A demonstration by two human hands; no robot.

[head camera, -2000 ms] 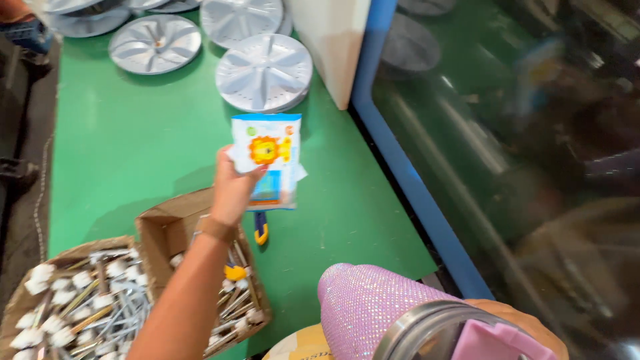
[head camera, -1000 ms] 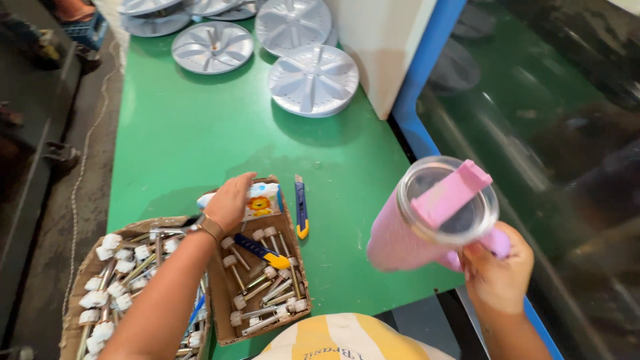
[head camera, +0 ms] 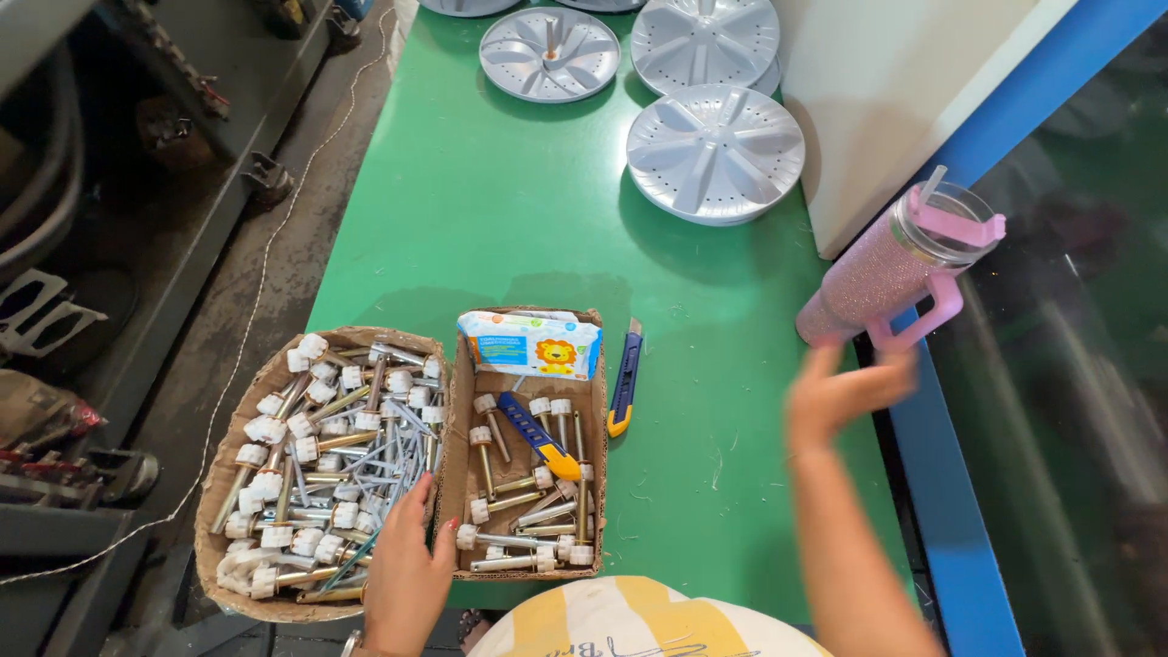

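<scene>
My left hand [head camera: 411,557] rests at the edges between two cardboard boxes, fingers apart. The left box [head camera: 214,520] is full of metal shafts with white plastic gears [head camera: 315,447]. In the right box [head camera: 598,429] lie fewer shafts, a blue and yellow utility knife [head camera: 538,436] and a pack of wipes with a lion picture [head camera: 531,345]. A second utility knife [head camera: 626,379] lies on the table beside that box. My right hand [head camera: 844,392], blurred and apparently empty, is just below a pink glittery tumbler [head camera: 881,274] with handle and straw, standing at the table's right edge.
Grey plastic discs with ribs and holes [head camera: 716,151] stand at the back of the green table [head camera: 493,237]. A white panel [head camera: 839,100] and a blue frame [head camera: 958,511] border the right side. Machinery and a cord [head camera: 265,265] are at left.
The pack of wipes, held in my left hand earlier, now stands in the right box. The tumbler, earlier in my right hand, now stands at the table's right edge. My left hand has moved down.
</scene>
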